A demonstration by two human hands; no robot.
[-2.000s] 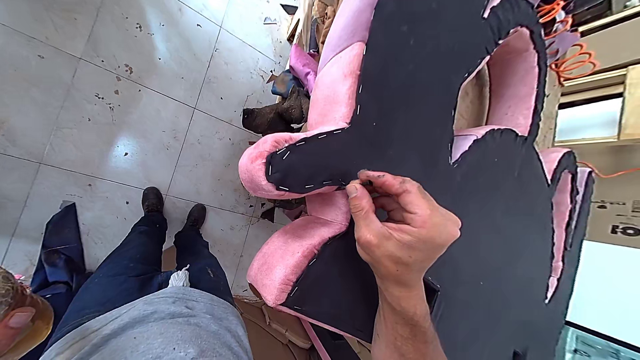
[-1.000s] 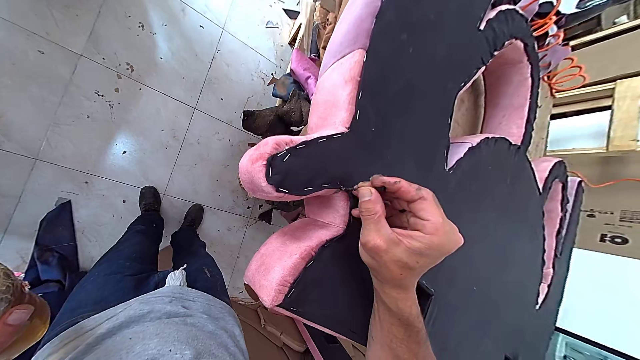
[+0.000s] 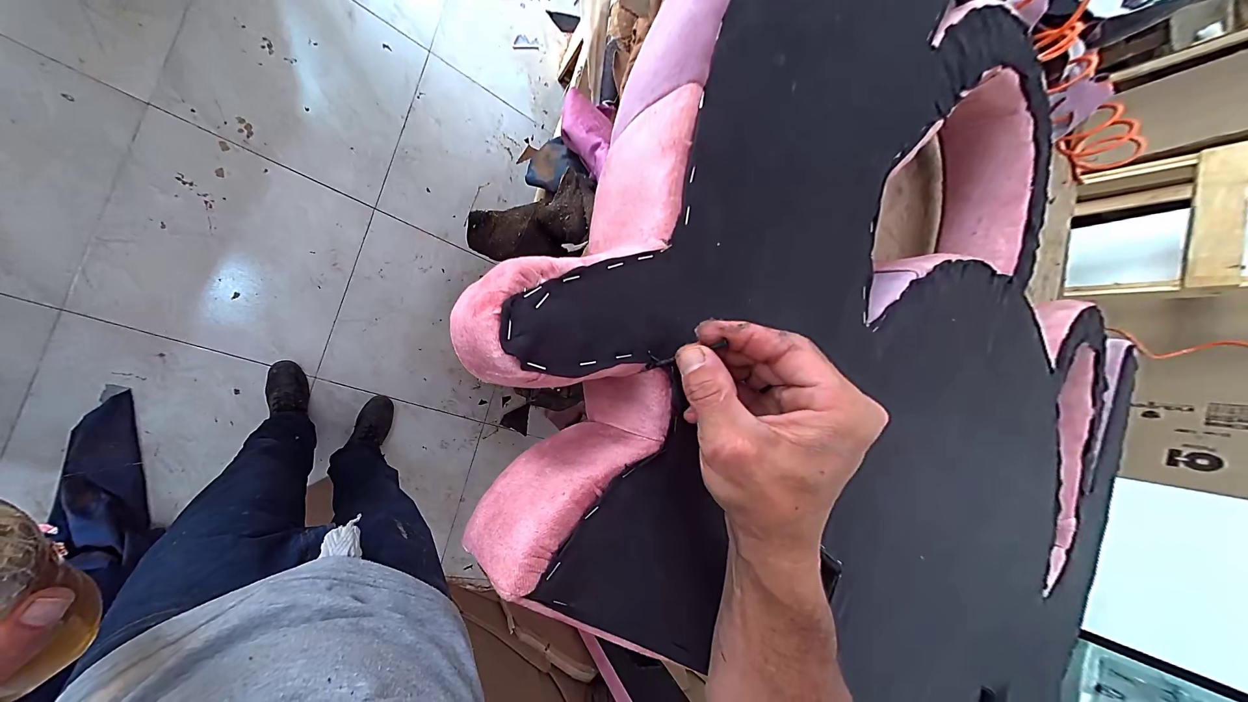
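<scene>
My right hand (image 3: 780,419) is over the pink padded upholstered piece (image 3: 561,502), thumb and forefinger pinched on a thin dark strip or thread (image 3: 720,344). The fingertips are at the edge of the black backing fabric (image 3: 604,317), beside the lower side of a rounded lobe. Staples (image 3: 587,364) run along the backing's edge. What the curled fingers hide cannot be told. At the lower left edge, a cropped skin-coloured shape (image 3: 44,609) with a yellowish rim may be part of my left hand; its hold is unclear.
An oval opening (image 3: 960,185) with pink lining is at the upper right of the piece. Orange coiled hose (image 3: 1102,136) and a cardboard box (image 3: 1185,429) are beyond it. Fabric scraps (image 3: 585,132) lie along its left side. Dark cloth (image 3: 102,468) lies on the tiled floor (image 3: 224,195).
</scene>
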